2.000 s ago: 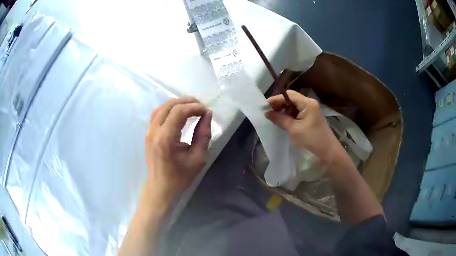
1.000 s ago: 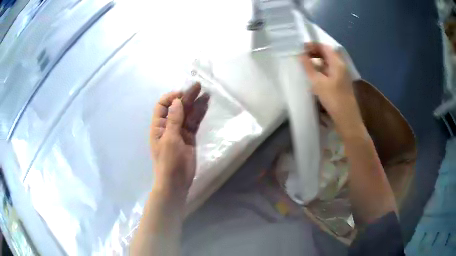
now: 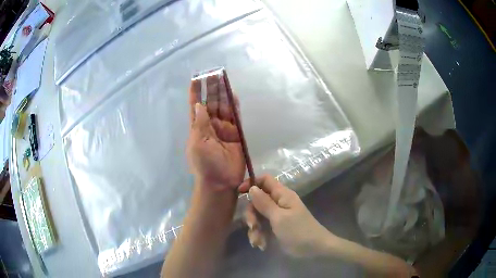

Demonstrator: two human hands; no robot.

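Observation:
My left hand (image 3: pixel 215 136) is palm up over the clear plastic bags (image 3: pixel 293 98), with a small clear sticker (image 3: pixel 209 81) at its fingers. My right hand (image 3: pixel 272 209) grips the lower end of a thin dark-red stick (image 3: pixel 239 127). The stick's upper end is at the sticker's right edge. The bags lie in a flat stack, with short white marks along the front edge. The label strip (image 3: pixel 409 59) hangs at the right, printed above and blank below. Whether the stick touches the sticker is hard to tell.
A white box (image 3: pixel 372 32) with a metal clip stands at the table's right edge. An open brown carton (image 3: pixel 459 179) with curled waste liner (image 3: pixel 375 209) is below it. At the left lie a black marker (image 3: pixel 33 136), a green-and-white pad (image 3: pixel 39 212) and papers (image 3: pixel 31 70).
The view has turned, showing more of the bag stack. My right hand has left the label strip and moved beside my left wrist. The sticker now shows at my left fingers, with the stick beside it.

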